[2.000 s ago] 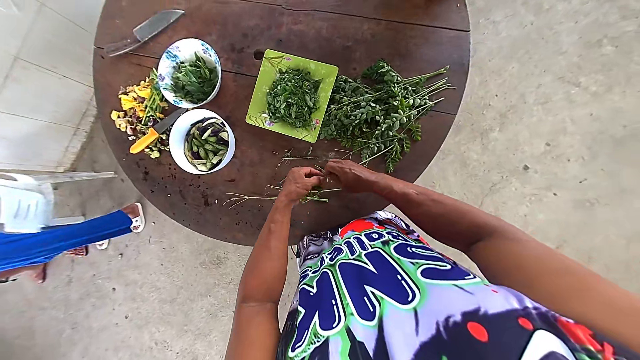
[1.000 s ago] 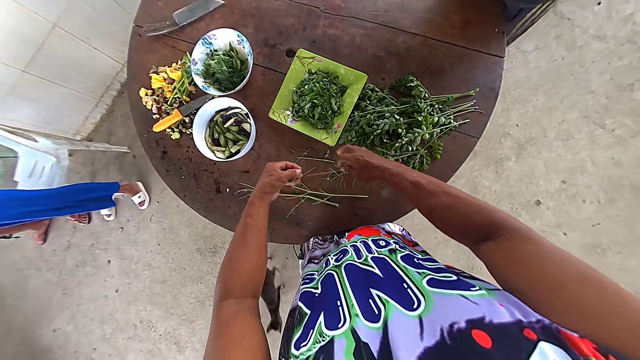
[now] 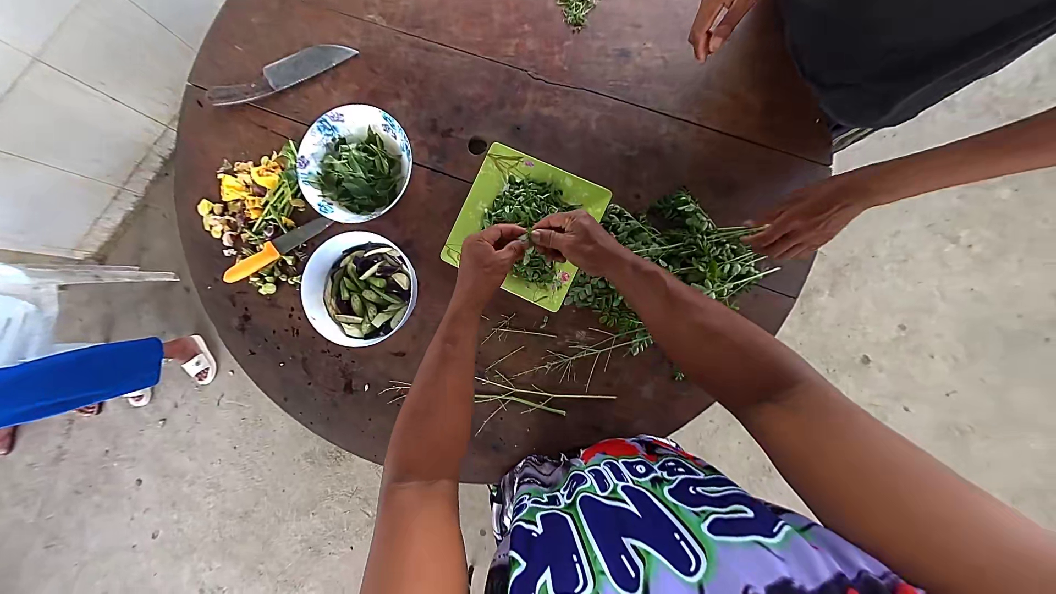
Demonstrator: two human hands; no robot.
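Over the green square plate (image 3: 468, 216) my left hand (image 3: 492, 254) and my right hand (image 3: 577, 241) meet at the fingertips, pinching a small bit of green leaf between them. Plucked green leaves (image 3: 532, 200) lie heaped on the plate beneath. Right of the plate rests a pile of leafy stems (image 3: 701, 252), partly behind my right forearm. Bare stripped stems (image 3: 536, 398) are scattered on the wooden table nearer my body.
Left stand a floral bowl of leaves (image 3: 398, 136), a white bowl of cut eggplant (image 3: 309, 289), yellow blossoms (image 3: 235, 188), an orange-handled knife (image 3: 256, 261) and a cleaver (image 3: 309, 66). At the right, another person's hand (image 3: 804, 219) touches the stems; their other hand (image 3: 716, 25) is above.
Both my hands have moved from over the loose stems near the table's front edge up to the green plate. Another person's arms have come into view at the right. The view has shifted.
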